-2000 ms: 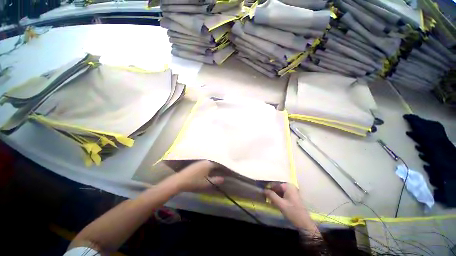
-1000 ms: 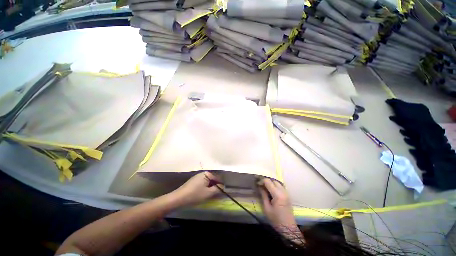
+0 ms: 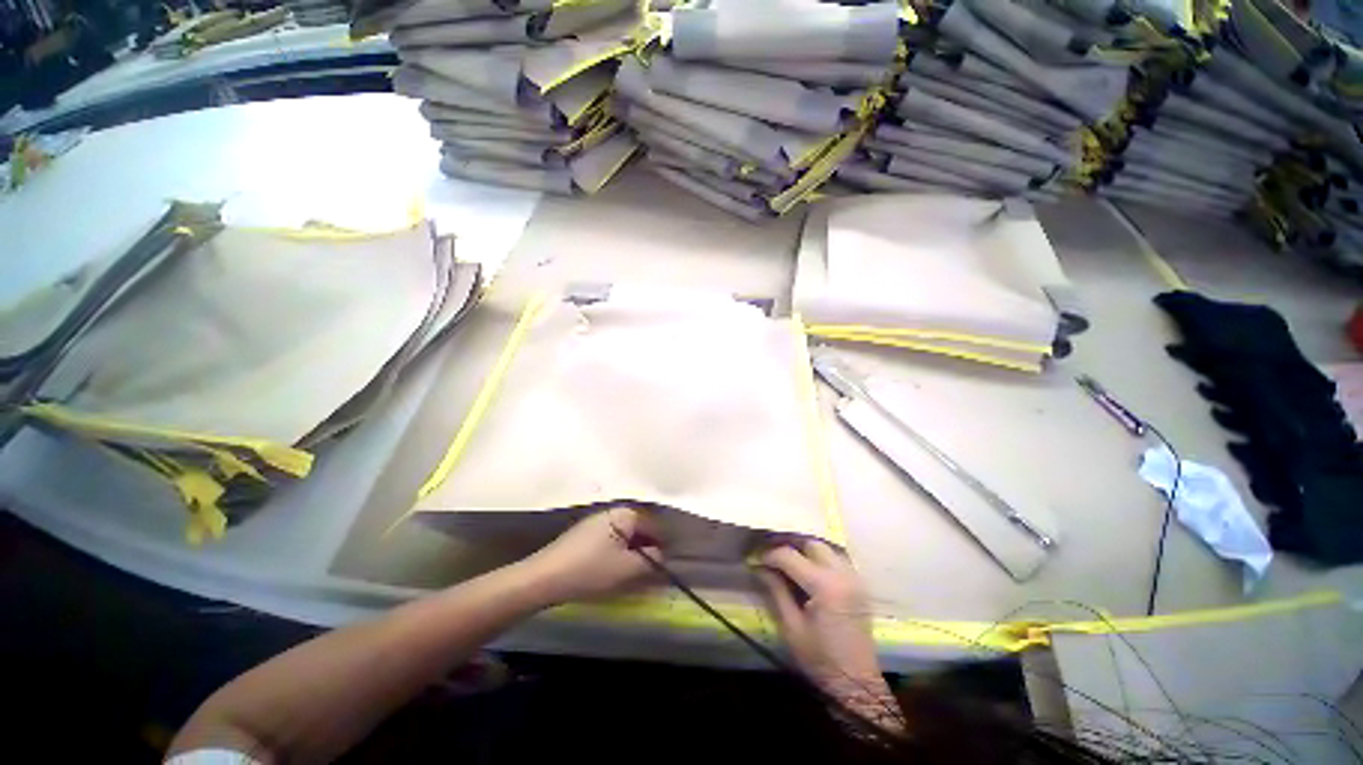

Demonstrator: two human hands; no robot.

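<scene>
A beige-grey panel (image 3: 658, 404) with yellow tape down both sides lies in front of me. Its near edge is raised and shows a darker layer underneath. My left hand (image 3: 603, 553) pinches this near edge around its middle, with the fingertips partly under it. My right hand (image 3: 807, 580) grips the same edge near the right corner, its thumb and fingers bent on the darker layer. A dark strand crosses in front of both hands.
Loose panels (image 3: 254, 336) with yellow tails lie left. Grey bundles (image 3: 762, 105) stand at the back. Right are a small folded panel (image 3: 942, 277), narrow strips (image 3: 942, 471), a slim dark-reddish tool (image 3: 1111, 404), a white cloth (image 3: 1208, 513) and black pieces (image 3: 1271, 419). A yellow strip (image 3: 957, 632) runs along the front.
The view has swung, so things sit further left than two seconds ago. My left hand has moved closer up to the panel's near edge. In the last second both hands have barely shifted.
</scene>
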